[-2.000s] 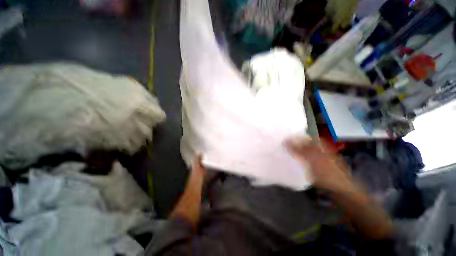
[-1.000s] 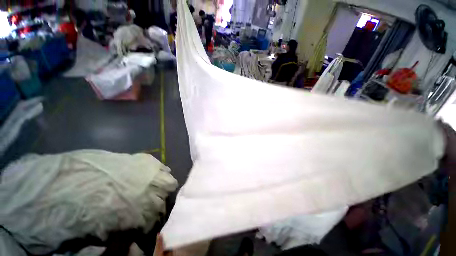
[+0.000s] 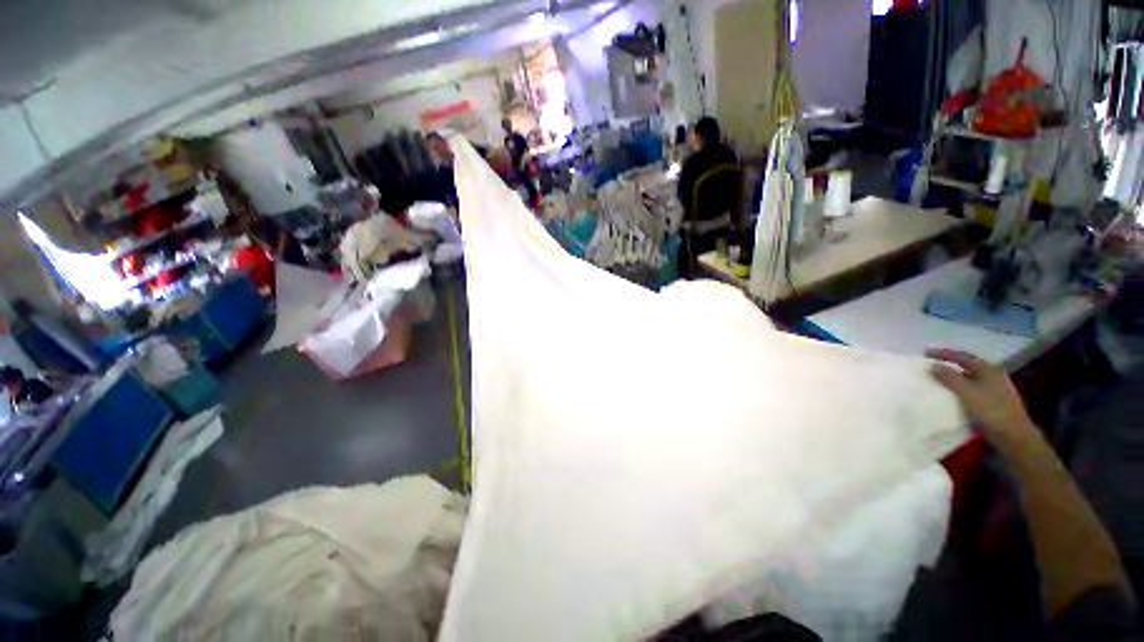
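Observation:
The cream fabric length (image 3: 652, 439) is spread wide in the air in front of me, roughly a triangle. It narrows to a point at the far end, where a partly hidden person seems to be. My right hand (image 3: 979, 391) grips its right corner. The near left corner runs out at the bottom edge, and my left hand is not in the picture. The crumpled cream fabric heap (image 3: 295, 564) lies at the lower left, beside the spread length. A bright white load (image 3: 866, 552) shows below the fabric at the right.
A white sewing table (image 3: 903, 307) with a sewing machine (image 3: 1022, 266) stands at the right. Pale hanging strips (image 3: 780, 213) and a thread cone (image 3: 838, 192) are behind. A seated person (image 3: 710, 176) is farther back. A pink tub (image 3: 358, 349) holds white cloth on the floor.
The view has risen and shows more of the room. The fabric, gathered lower two seconds ago, is spread wide. My right hand has come into clear view at its corner; my left has left the picture.

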